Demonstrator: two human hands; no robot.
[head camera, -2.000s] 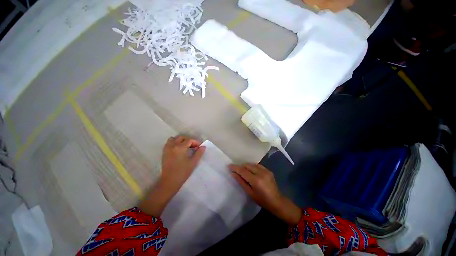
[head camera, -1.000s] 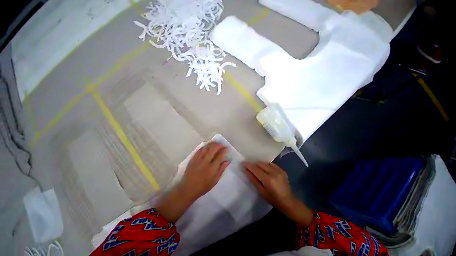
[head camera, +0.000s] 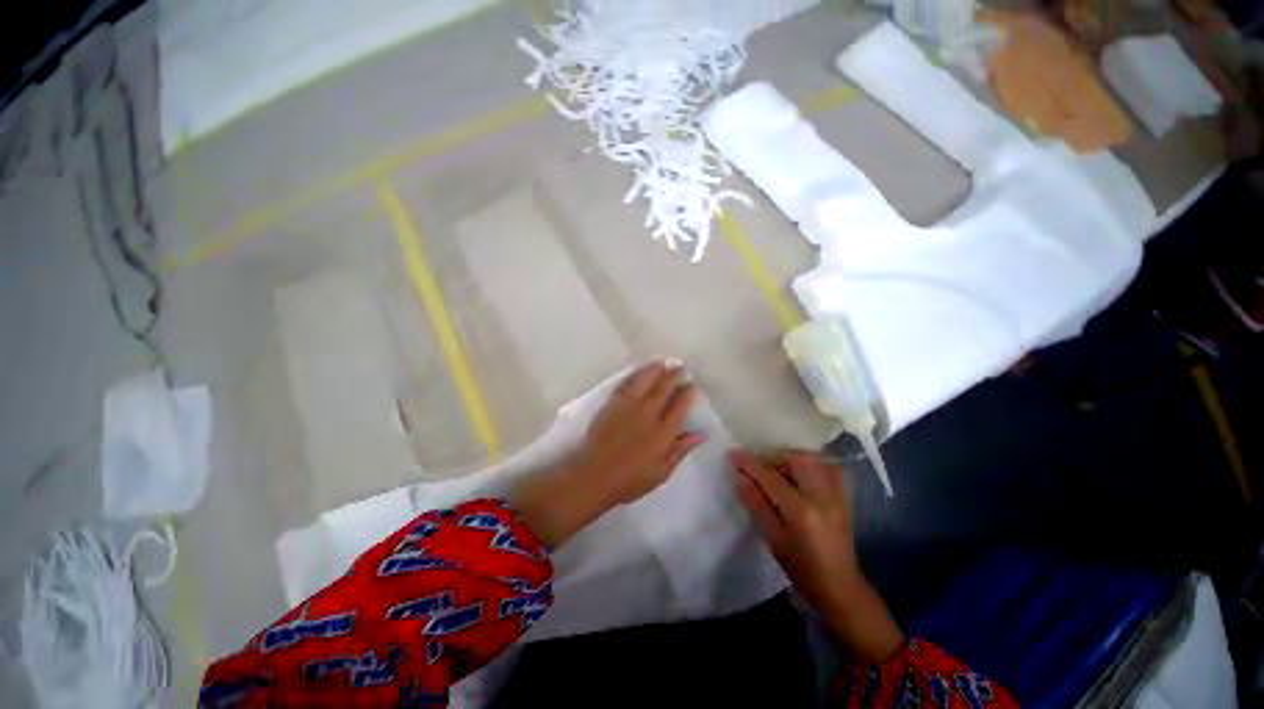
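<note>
A white cut fabric panel (head camera: 582, 554) lies over the table's near edge, its lower part hanging down. My left hand (head camera: 641, 436) rests palm down on its upper end, fingers slightly bent and pressing on the cloth. My right hand (head camera: 801, 515) is at the panel's right edge, its fingertips at the cloth; whether they pinch it cannot be told. A translucent glue bottle (head camera: 829, 374) with a long thin nozzle lies just beyond my right hand, against a finished white vest-shaped panel (head camera: 957, 305).
A pile of short white strips (head camera: 659, 104) lies at the top. A bundle of long strips (head camera: 90, 623) and a small white piece (head camera: 155, 446) lie left. A tan piece (head camera: 1054, 83) is at upper right. Yellow tape (head camera: 437, 312) marks the table. A blue item (head camera: 1054, 623) is lower right.
The view has turned, so the table's things sit further right. My left hand has moved from the panel's tip to flat on top of it, and more of the panel lies spread on the table.
</note>
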